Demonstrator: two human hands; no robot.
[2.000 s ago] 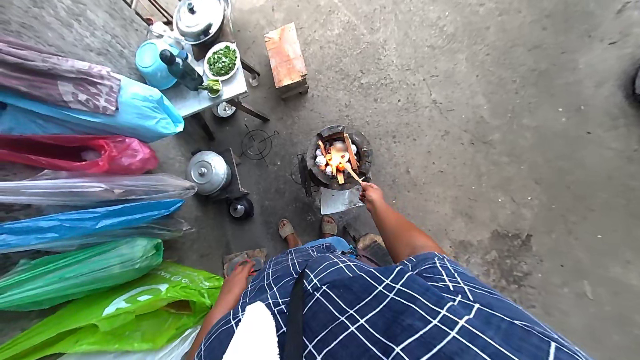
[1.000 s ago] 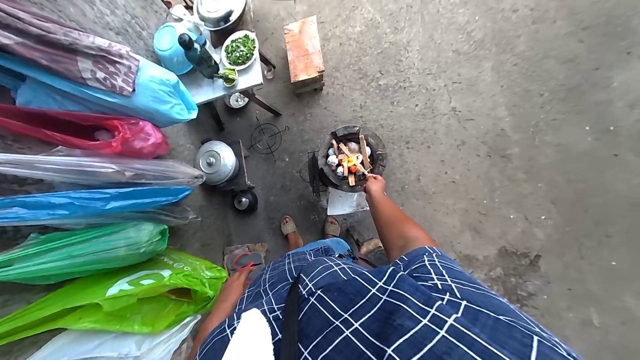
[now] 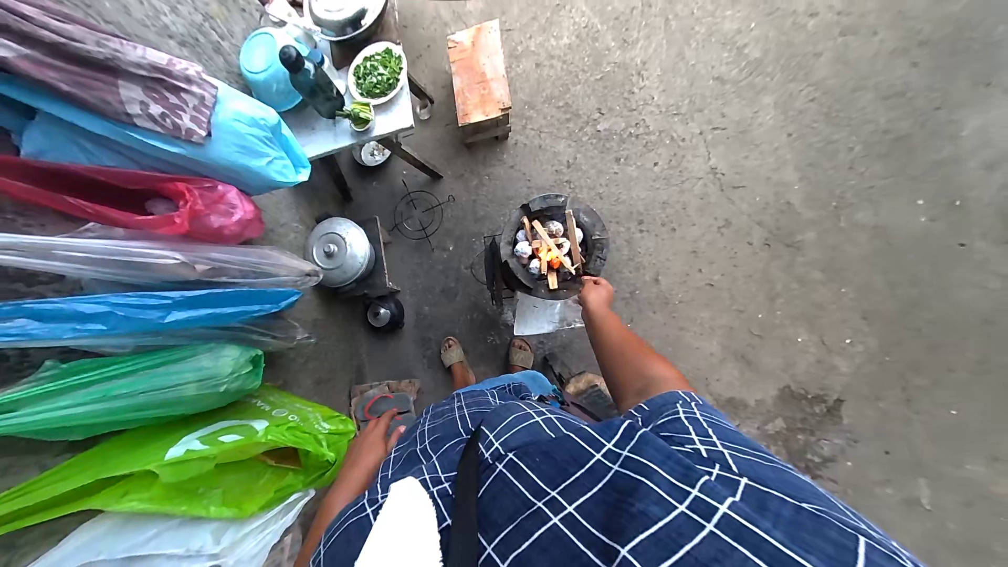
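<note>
My right hand (image 3: 596,292) is at the lower right rim of a round charcoal stove (image 3: 594,236), its fingers curled; a thin stick end may be between them, but I cannot tell. Inside the stove, pale-coated round coals (image 3: 522,250) lie with several split wood sticks (image 3: 572,236) among them, and a small orange flame (image 3: 551,256) shows at the middle. My left hand (image 3: 382,435) hangs low beside my left thigh, fingers apart, above a grey flip-flop (image 3: 391,405) with a red strap. Nothing is seen in it.
A lidded metal pot (image 3: 340,252) and a small dark kettle (image 3: 385,313) stand left of the stove, near a wire ring stand (image 3: 418,214). Further off are a wooden block stool (image 3: 479,75) and a table (image 3: 391,118) with chopped greens (image 3: 378,73). Plastic bags (image 3: 134,386) hang along the left.
My right hand has drawn back from over the coals to the stove's rim. The wood sticks lie differently, and the flame looks smaller than two seconds ago.
</note>
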